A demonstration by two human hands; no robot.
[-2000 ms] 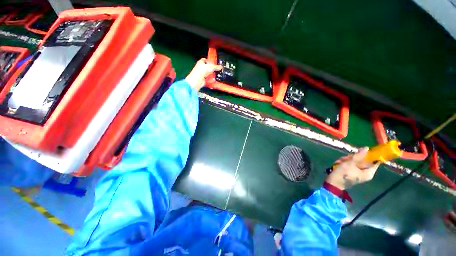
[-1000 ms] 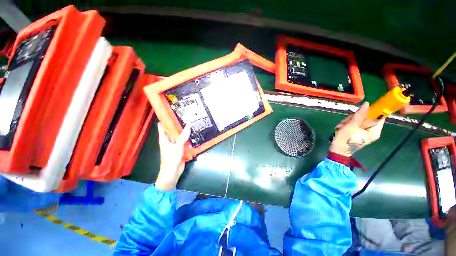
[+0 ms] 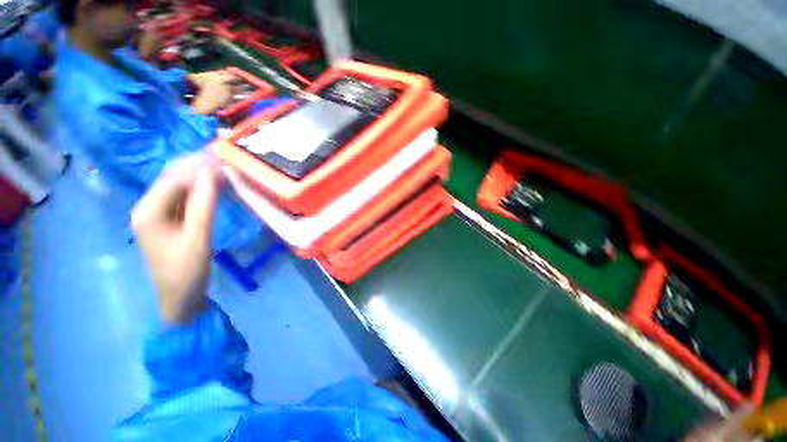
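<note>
A stack of foam trays [image 3: 380, 186], red-orange with one white, stands at the bench's left edge. The top tray holds an open-backed tablet [image 3: 315, 129] with a silver-white battery. My left hand [image 3: 177, 229] is blurred at the stack's left corner, thumb and fingers close together; whether it grips the tray corner cannot be told. My right hand [image 3: 720, 432] is cut off at the bottom right edge, around the yellow grip of the electric screwdriver [image 3: 770, 419]; the tool's tip is hidden.
Two trayed tablets lie on the green belt at right, one nearer the stack [image 3: 561, 211] and one farther right [image 3: 703, 328]. A round perforated dish [image 3: 611, 399] lies on the glossy bench [image 3: 431, 311]. Another person in blue [image 3: 129, 116] works at upper left beside more trays.
The view has swung left. The trayed tablet that my left hand held over the bench is no longer there. My left hand is now at the stack. My right hand is mostly out of view.
</note>
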